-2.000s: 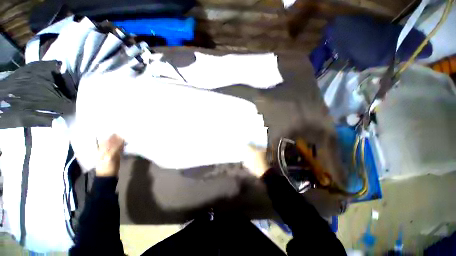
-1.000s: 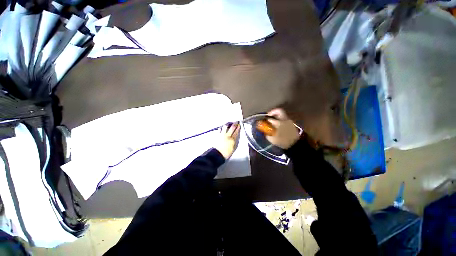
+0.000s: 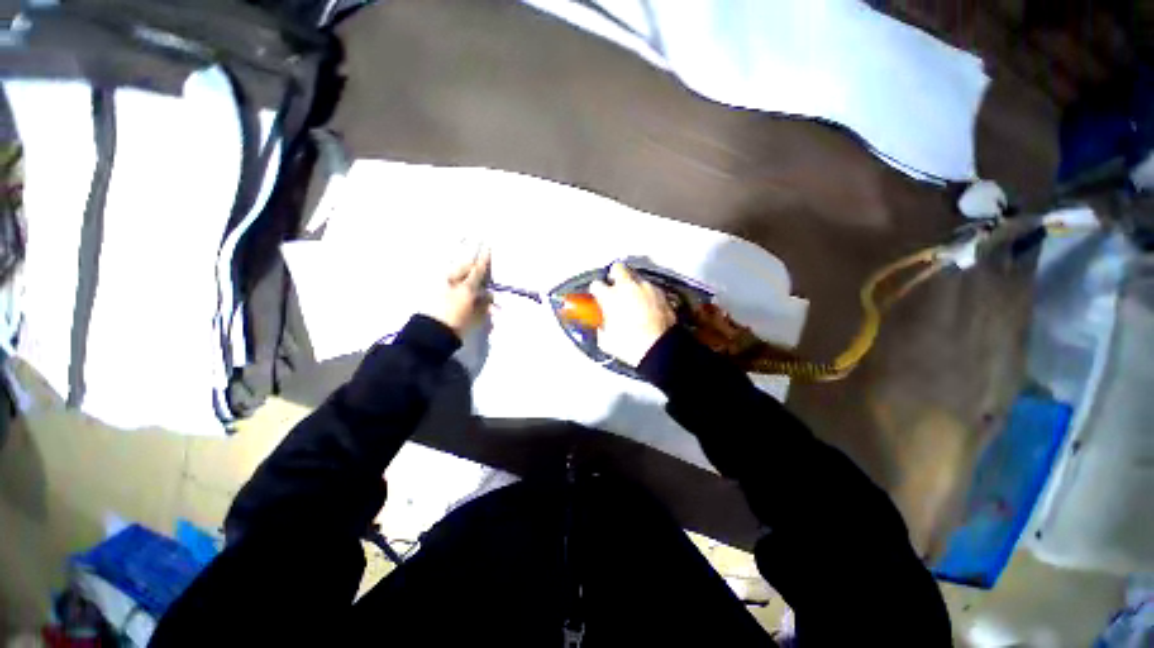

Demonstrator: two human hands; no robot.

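A pale garment panel (image 3: 418, 209) lies across the brown table cover in front of me. My right hand (image 3: 633, 314) grips the orange handle of the steam iron (image 3: 585, 344), which rests on the panel with its tip pointing left. A short stretch of dark seam (image 3: 516, 292) shows between the iron's tip and my left hand. My left hand (image 3: 471, 298) touches the panel at the seam, left of the iron. Whether its fingers pinch the fabric is too blurred to tell.
Another pale panel (image 3: 810, 89) lies at the table's far edge. Pressed panels with dark stripes (image 3: 165, 253) hang at the left. The yellow hose (image 3: 873, 310) loops right from the iron. A blue flat piece (image 3: 1006, 494) is at the right edge. Blue items (image 3: 146, 563) lie on the floor.
The iron in my right hand has moved from beside the panel onto it, over the seam. My left hand has moved left along the seam. The camera view has turned and shifted.
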